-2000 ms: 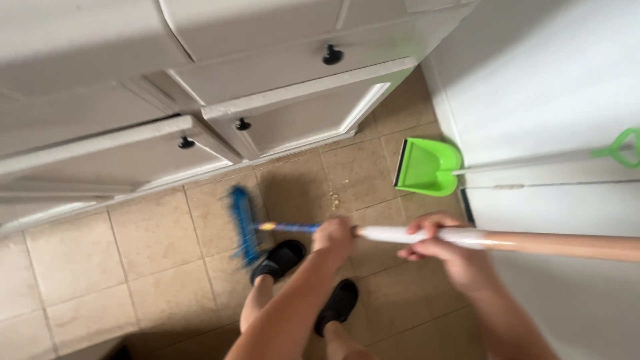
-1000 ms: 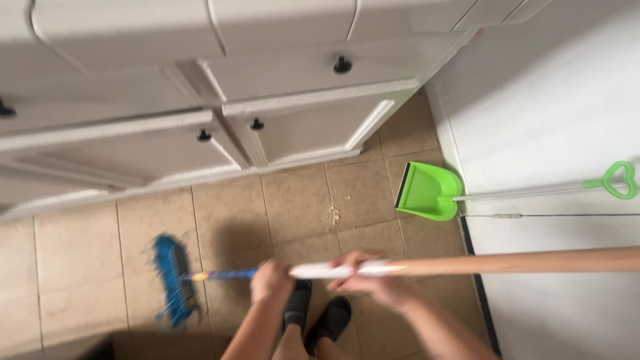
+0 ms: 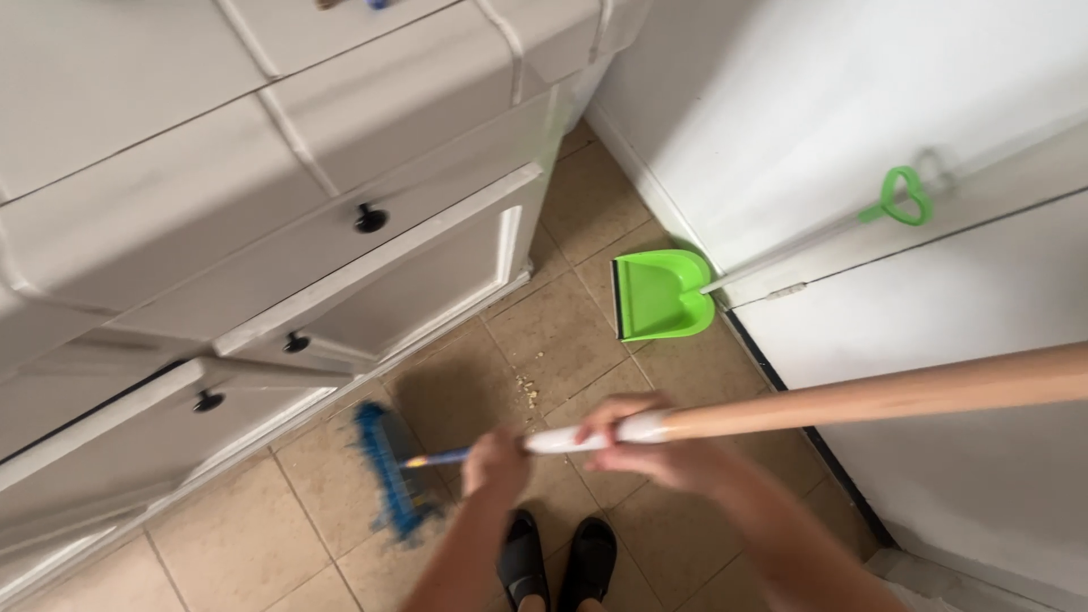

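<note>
My left hand is closed around the lower part of a broom handle, where a blue section meets a white one. Farther up, my right hand grips the white section, just below the peach-coloured length. The blue-bristled broom head is blurred, over the tiles left of my hands. Pale crumbs lie on the floor between the broom head and a lime-green dustpan. The dustpan rests on the floor by the wall, its heart-shaped grip up against the white surface.
White cabinets with black knobs run along the left, under a tiled countertop. A white wall and a white door stand on the right. My feet in black slides are at the bottom on beige tile.
The view has tilted and turned, showing more countertop. The broom head has come nearer the crumbs than one second ago. Both hands stay on the handle, and the dustpan remains by the wall.
</note>
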